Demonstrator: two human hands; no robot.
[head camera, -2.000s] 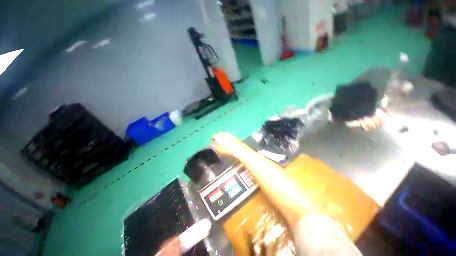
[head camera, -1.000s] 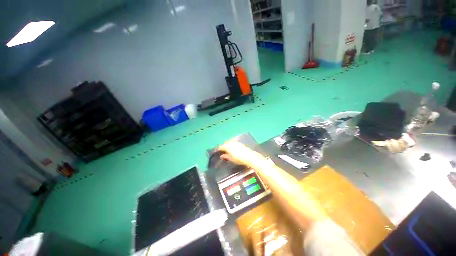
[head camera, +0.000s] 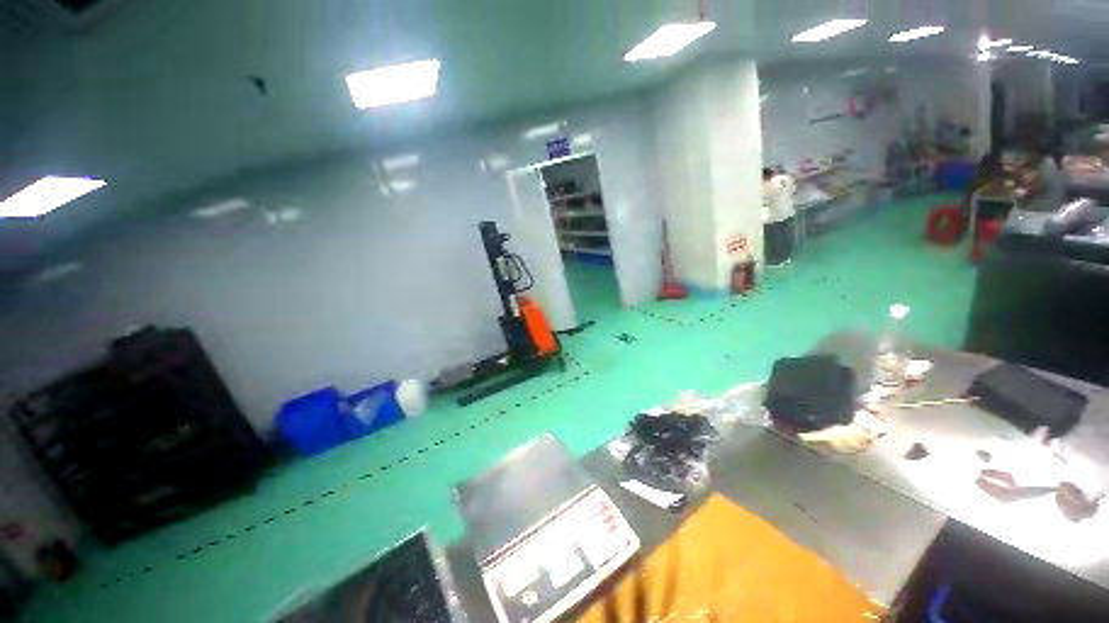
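Note:
Neither of my hands is in the picture. The bench scale (head camera: 559, 554) stands nearest in front of me, its flat steel pan bare and its white front panel too washed out to read. Black rubber sheets (head camera: 395, 590) under shiny film lie left of it, cut off by the lower edge. A wrapped yellow-orange board (head camera: 736, 572) lies to its right. Black scraps in a clear bag (head camera: 669, 448) lie behind the board, with a small white strip (head camera: 653, 493) in front of them.
Right on the bench are stacked black parts (head camera: 811, 392) with a crumpled glove, a clear bottle (head camera: 894, 347) and another black stack (head camera: 1029, 398). Beyond are a dark rack (head camera: 140, 426), blue bins (head camera: 319, 420), an orange-black lift truck (head camera: 523, 323) and a person (head camera: 778, 217).
The arm and hand that were at the scale pan are gone from view, and so is the dark piece there. The view has tilted up, showing more of the ceiling and room.

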